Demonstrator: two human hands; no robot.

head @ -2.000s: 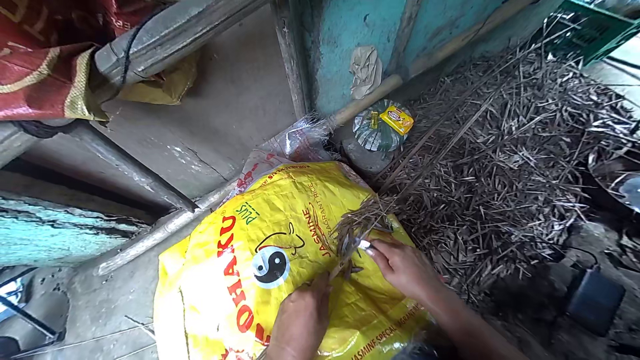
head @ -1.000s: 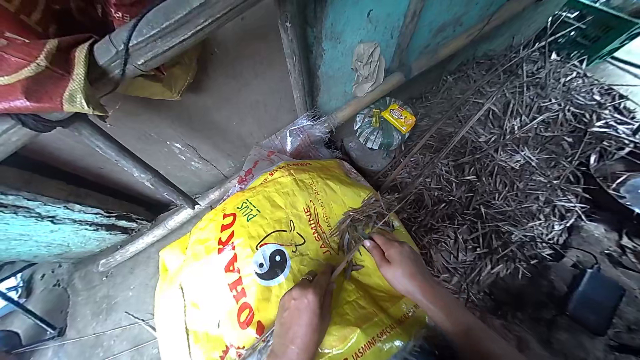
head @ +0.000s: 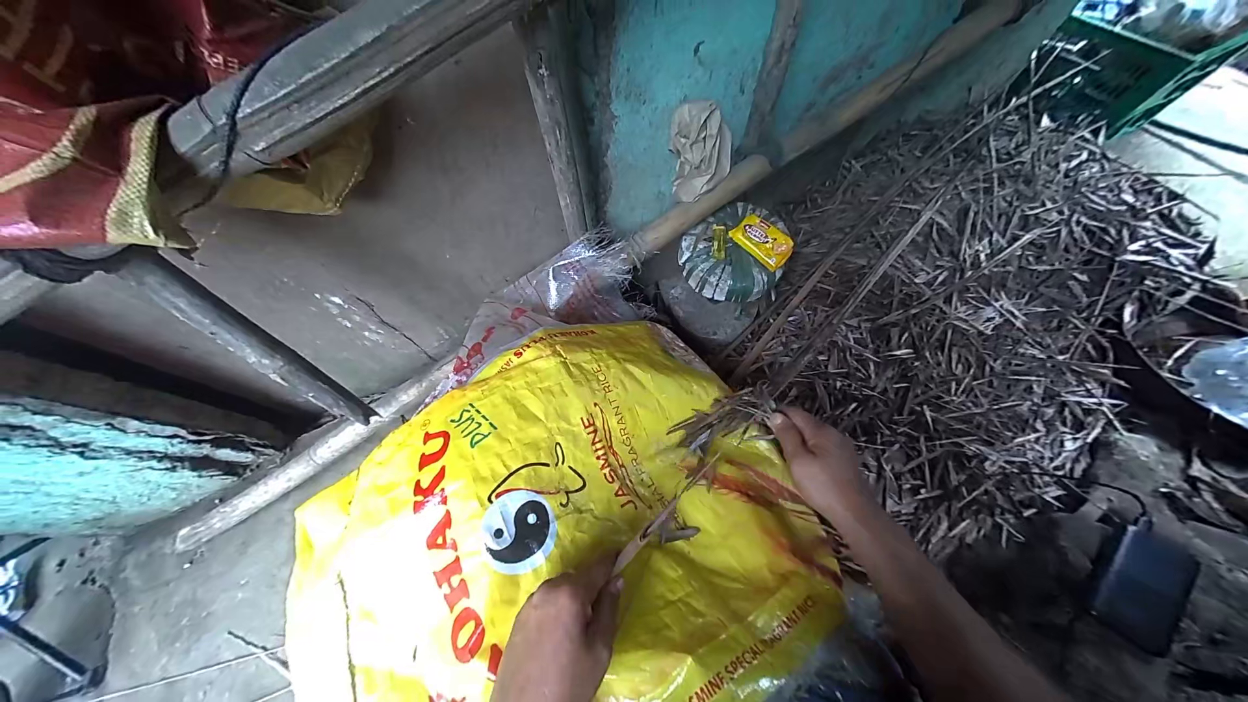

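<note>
A yellow woven rice sack [head: 390, 546] with printed writing lies beneath both hands. At the bottom centre, my left hand [head: 561, 634] pinches a thin dry stalk [head: 655, 526] that slants up to the right over the sack. My right hand [head: 814, 453] is at the sack's right edge, its fingertips closed on a tuft of dry brown leaf strips [head: 726, 414]. Small leaf bits lie on the sack between the hands. Long thin stalks run from near the tuft toward the upper right.
A large heap of dry leaf strips [head: 985, 322] covers the ground at right. A striped round object [head: 726, 268] bears a yellow packet [head: 762, 242]. Also around are a bamboo pole [head: 829, 122], a green plastic crate [head: 1131, 73], a dark flat box [head: 1143, 588] and a red sack [head: 73, 175].
My left hand has moved down and left, away from the tuft, and more of the stalk shows between the hands. My right hand stays beside the tuft.
</note>
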